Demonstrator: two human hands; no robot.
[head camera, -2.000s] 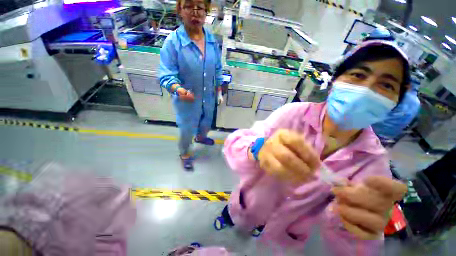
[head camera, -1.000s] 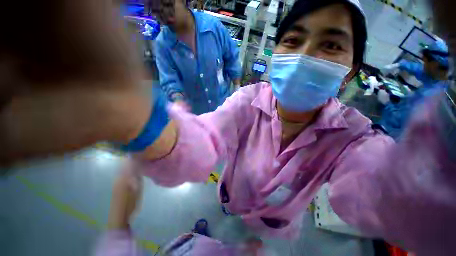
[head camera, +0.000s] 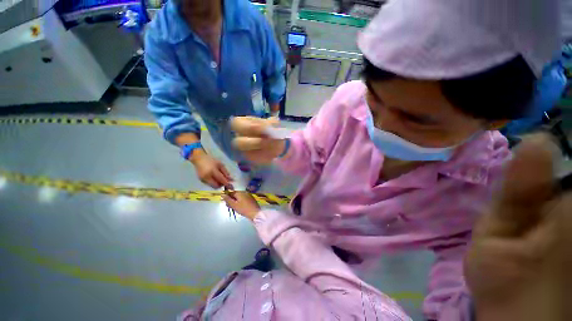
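Observation:
My right hand (head camera: 243, 204) reaches forward from the lower right, in a pink checked sleeve. Its fingertips pinch small thin dark pieces (head camera: 231, 210), too small to identify. The fingers of a person in blue (head camera: 216, 172) meet mine at these pieces. My left hand is not in view. A person in a pink smock and cap stands close on the right; their raised hand (head camera: 257, 136) holds a small whitish item, blurred. A large blurred hand (head camera: 524, 244) is very near the camera at the right edge, seemingly that same person's.
White machine cabinets (head camera: 47, 69) stand at the back left, more (head camera: 320, 78) behind the two people. A small device with a lit screen (head camera: 296, 40) hangs there. Yellow-black tape (head camera: 119, 191) crosses the shiny floor. Another blue sleeve shows at the far right.
The pink-clad person's hands have come away from in front of the camera and their head has bent down. My right hand has come into view, meeting the blue-clad person's hand. My left arm has left view.

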